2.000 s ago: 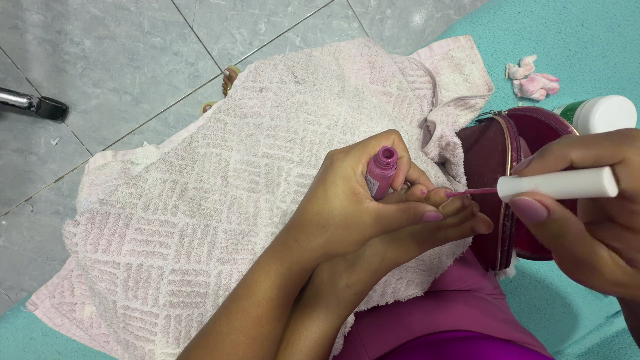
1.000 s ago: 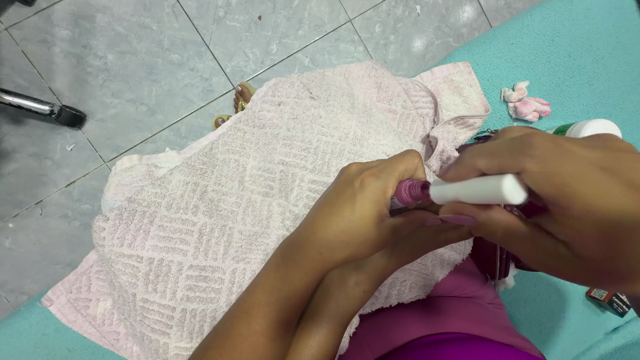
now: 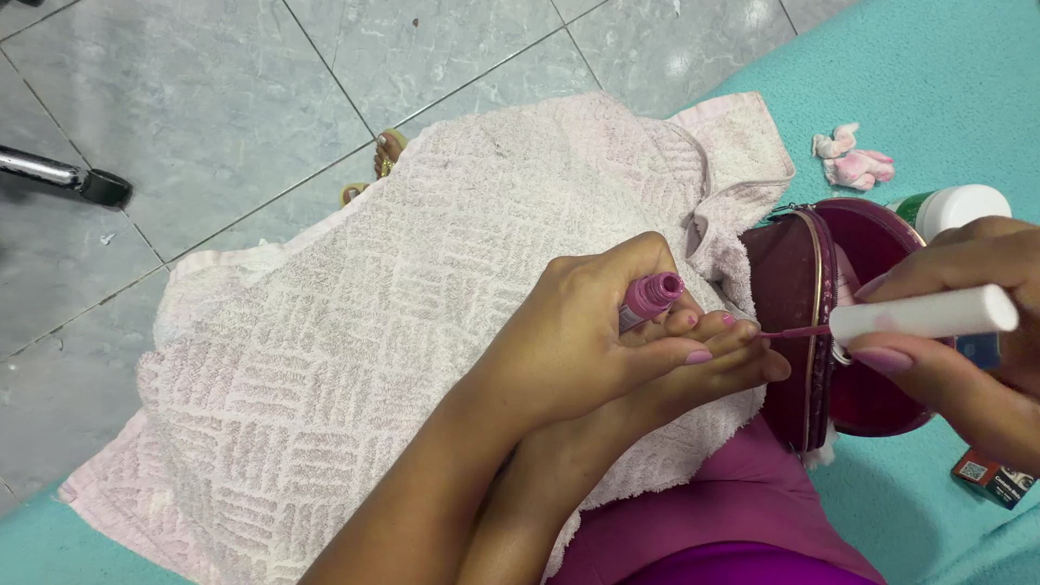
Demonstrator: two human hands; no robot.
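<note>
My left hand (image 3: pixel 597 325) is wrapped around an open bottle of pink nail polish (image 3: pixel 648 301), its neck pointing up and right. The thumb of that hand rests against the toes of a bare foot (image 3: pixel 650 394) lying over the towel. Between the thumb and fingers of my right hand (image 3: pixel 959 341) is the white cap of the polish brush (image 3: pixel 926 315). Its thin pink-coated stem points left, and the tip touches or nearly touches a toe (image 3: pixel 739 335). Pink polish shows on some neighbouring toenails.
A pale towel (image 3: pixel 390 325) covers the lap. Right of it stand an unzipped maroon case (image 3: pixel 784 333), a white-lidded jar (image 3: pixel 963 210), used cotton (image 3: pixel 857 162) and a small box (image 3: pixel 991 479) on a turquoise cover (image 3: pixel 894 520). Sandalled toes (image 3: pixel 388 154) show beyond the towel, above grey floor tiles (image 3: pixel 244 122).
One second ago the brush was at the bottle's mouth; my right hand has since moved right, and the brush tip is now at a toe. My left hand still holds the bottle.
</note>
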